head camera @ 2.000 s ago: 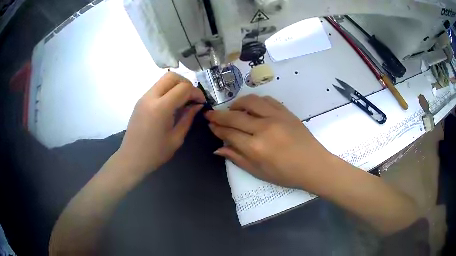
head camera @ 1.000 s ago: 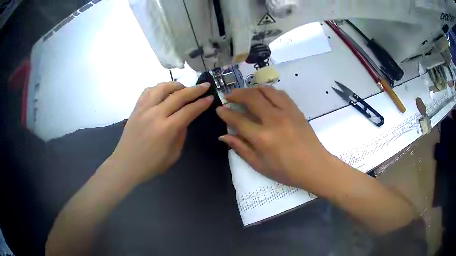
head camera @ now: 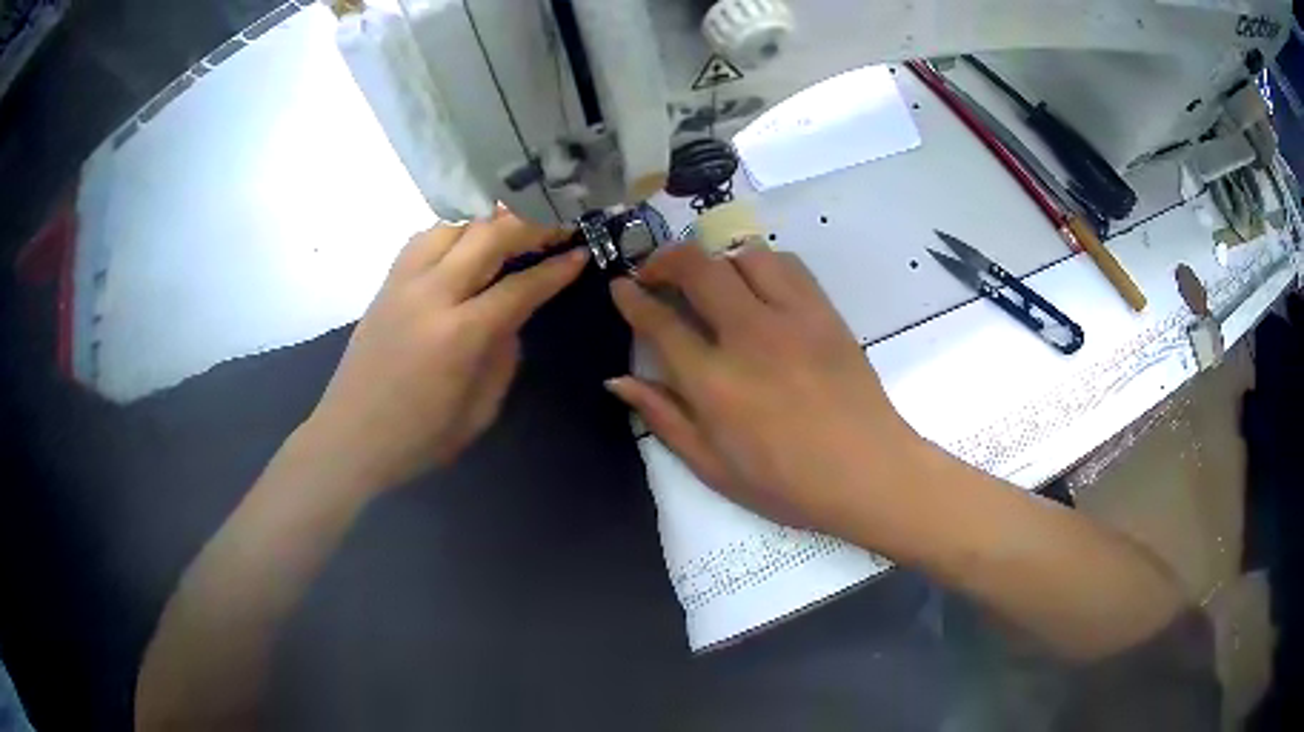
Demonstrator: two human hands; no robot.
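Note:
A large black garment piece covers the left and front of the table and hangs toward me. My left hand pinches its folded edge between thumb and fingers, just left of the shiny presser foot. My right hand lies with bent fingers at the right of the foot, fingertips by the cloth edge; whether it grips cloth is hidden. The white machine head stands above the foot.
A paper slip lies under the machine arm. Black thread snips, a red-shafted tool with tan end and a black-handled screwdriver lie to the right. Printed markings line the table's front edge. A carton stands beyond.
The folded cloth edge has come up against the presser foot, and my left fingers have shifted slightly left. My right fingertips have moved closer to the foot. The whole view has shifted slightly.

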